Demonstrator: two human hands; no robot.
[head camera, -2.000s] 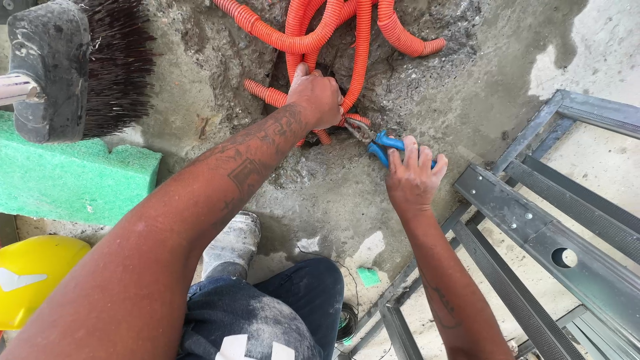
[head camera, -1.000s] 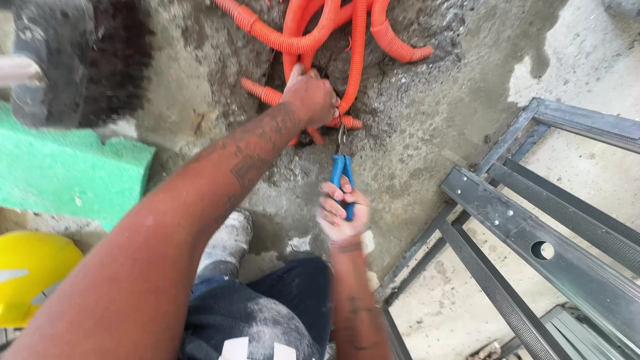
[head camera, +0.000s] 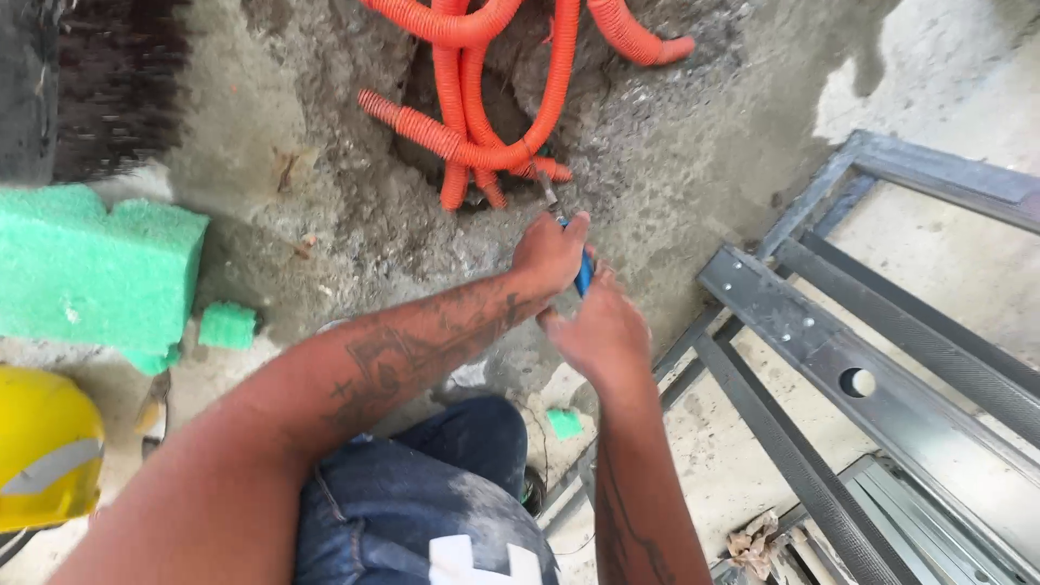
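Observation:
Several orange corrugated conduits (head camera: 561, 77) loop over a rough hole in the concrete floor (head camera: 504, 106). Blue-handled pliers (head camera: 583, 275) point up toward the conduit ends, their metal jaws just below a short conduit end (head camera: 555, 169). My left hand (head camera: 552, 252) is closed around the upper part of the pliers, near the jaws. My right hand (head camera: 601, 325), slightly blurred, is at the lower end of the blue handles, partly hidden; its exact hold does not show. A thin wire seems to run around the conduit at the jaws.
Metal stud framing (head camera: 796, 317) lies at the right. Green foam block (head camera: 97, 268), a small foam piece (head camera: 227, 325) and a yellow hard hat (head camera: 49, 447) are at the left. A dark-bristled brush (head camera: 118, 89) fills the upper left corner. Crumpled paper (head camera: 754, 543) lies at the lower right.
My left hand has left the conduits and moved down onto the pliers. The pliers, upright a second ago in my right hand, now tilt. The view has shifted somewhat.

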